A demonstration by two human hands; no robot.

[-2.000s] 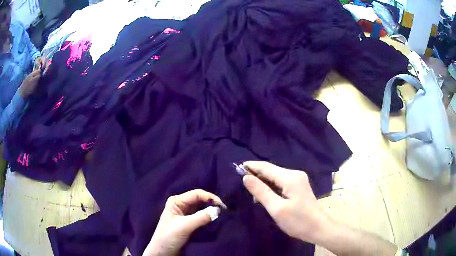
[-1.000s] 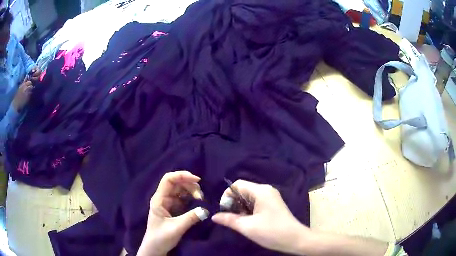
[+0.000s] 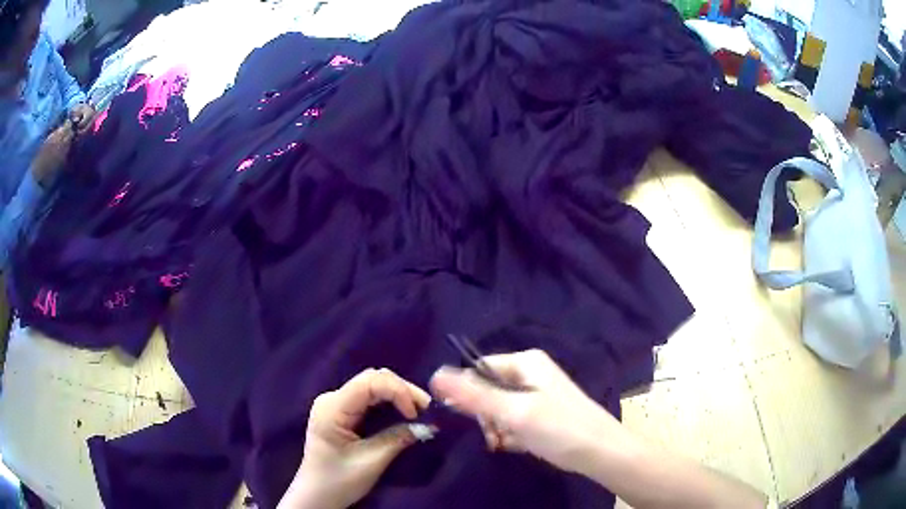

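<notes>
A large dark purple garment (image 3: 368, 288) lies spread over the centre of the table, with gathered cloth in its upper middle. My left hand (image 3: 363, 432) is at the lower centre and pinches a bit of the purple cloth between thumb and forefinger. My right hand (image 3: 522, 403) is just to its right, its fingertips close to the left ones. Small dark snips (image 3: 469, 350) stick out of my right hand, pointing up and left. Their handles are mostly hidden by the fingers. No loose thread can be made out.
An embroidered dark garment with pink patches (image 3: 159, 224) lies at left, with white cloth (image 3: 224, 45) behind it. A person in light blue (image 3: 42, 134) stands at the far left. A pale handbag (image 3: 844, 268) stands on the table (image 3: 715, 398) at right.
My hands have stayed at the lower centre. My right hand has come down and left towards my left fingertips, and the snips' blades now show pointing up and left.
</notes>
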